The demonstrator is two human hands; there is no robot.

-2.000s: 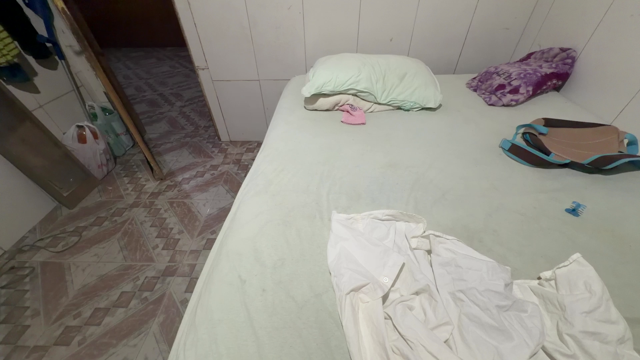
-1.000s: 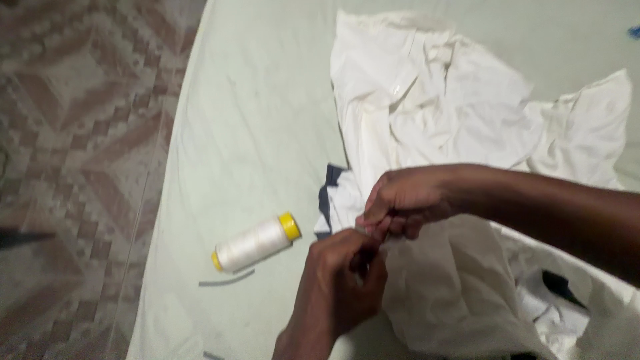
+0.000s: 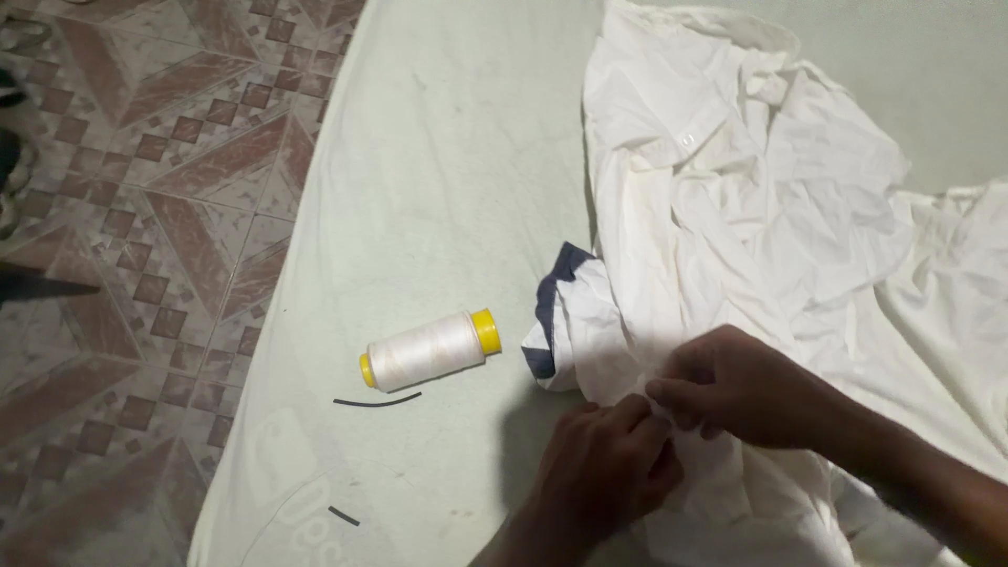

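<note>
A white cloth garment point(image 3: 819, 189) with a small button and a dark-blue-trimmed part point(image 3: 555, 315) lies rumpled on the bed. Over its lower left part, my left hand point(image 3: 606, 465) and my right hand point(image 3: 732, 386) meet at the fingertips, pinching a bit of white fabric between them; whether a needle is there cannot be told. To the left of the garment, a spool of white thread point(image 3: 425, 350) with yellow ends rests on its side. Just below it is a thin dark strip point(image 3: 378, 402), and a shorter dark piece point(image 3: 344, 516) lies nearer the bottom edge.
A pale green bedsheet point(image 3: 441, 157) covers the bed, whose left edge runs down the view. Beyond that edge is a patterned tile floor point(image 3: 197, 197), with dark objects at the far left. A fine loose thread curves over the sheet near the bottom.
The view has tilted down to the near part of the bed. Both hands, out of view two seconds ago, were at the garment one second ago and remain together there.
</note>
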